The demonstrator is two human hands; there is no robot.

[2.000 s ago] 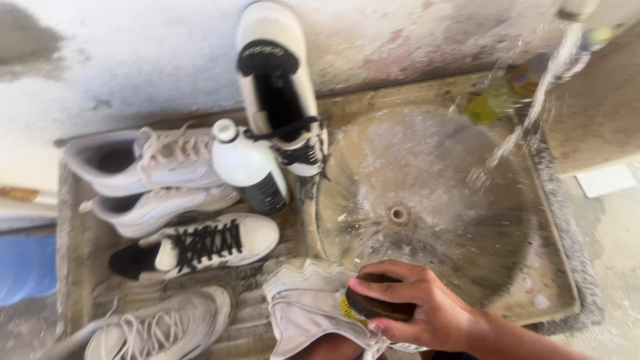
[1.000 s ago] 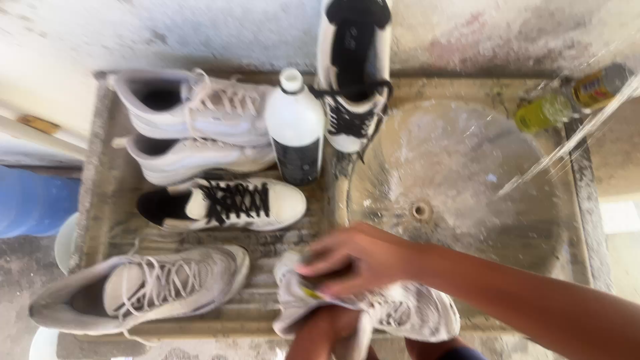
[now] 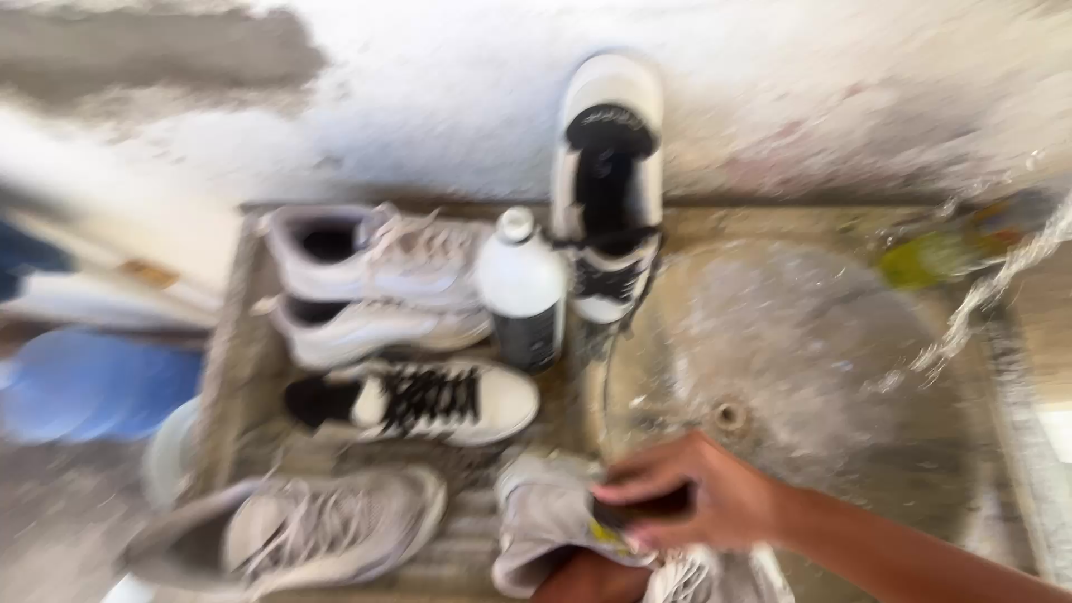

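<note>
My right hand [image 3: 691,494] grips a dark scrubbing brush [image 3: 645,509] with yellowish bristles against the side of a whitish sneaker [image 3: 548,502]. My left hand [image 3: 590,576] is at that sneaker's opening, its fingers hidden, at the bottom edge of the view. Beside it, to the left, rests a greyish laced sneaker [image 3: 327,523]. Above that lies a white sneaker with black laces [image 3: 452,400], below two stacked white sneakers [image 3: 419,260]. A white bottle with a dark lower part [image 3: 521,285] stands near a black-and-white shoe [image 3: 611,184] leaning on the wall.
Water [image 3: 988,293] streams into the round basin [image 3: 821,377] with a drain [image 3: 730,416] at right. A yellow-green container [image 3: 913,261] lies at its back corner. The ribbed washboard has a raised rim [image 3: 226,360]. Blue plastic [image 3: 100,385] is at far left.
My right hand with the brush stays at the whitish sneaker, which is turned differently than two seconds ago. The view has shifted and is blurred.
</note>
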